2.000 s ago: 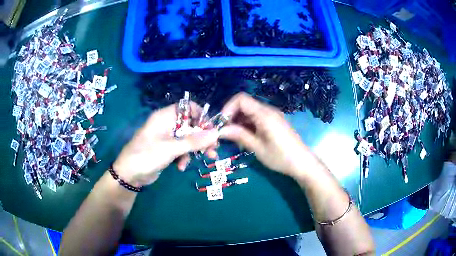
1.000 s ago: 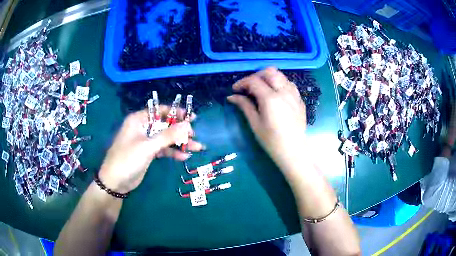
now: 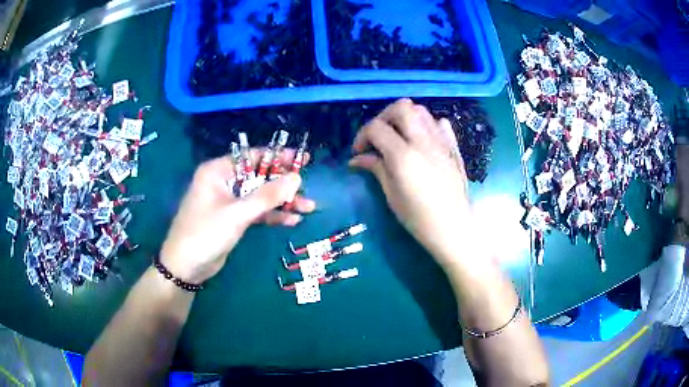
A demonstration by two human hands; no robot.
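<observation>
My left hand (image 3: pixel 234 196) holds several labelled wire assemblies (image 3: pixel 266 162) fanned upright, with silvery ends up and red middles between the fingers. My right hand (image 3: pixel 415 162) is at the front edge of the loose heap of black caps (image 3: pixel 468 132), fingertips bent and close together. Whether it pinches a cap cannot be told; the fingertips are slightly blurred. Three labelled assemblies lie in a small group (image 3: pixel 321 264) on the green bench below my hands, white square tags toward me and pale ends to the right.
A large blue tray (image 3: pixel 264 97) with a smaller blue tray (image 3: pixel 408 75) inside stands behind the heap, both holding black parts. Labelled assemblies are piled at left (image 3: pixel 64 174) and right (image 3: pixel 585 143), the right pile beyond the bench seam. A person's arm and sleeve (image 3: pixel 668 280) show at the right edge.
My right hand has gone from beside the left hand's assemblies to the black heap and stays there. The left hand still holds its fan. The camera view has shifted slightly.
</observation>
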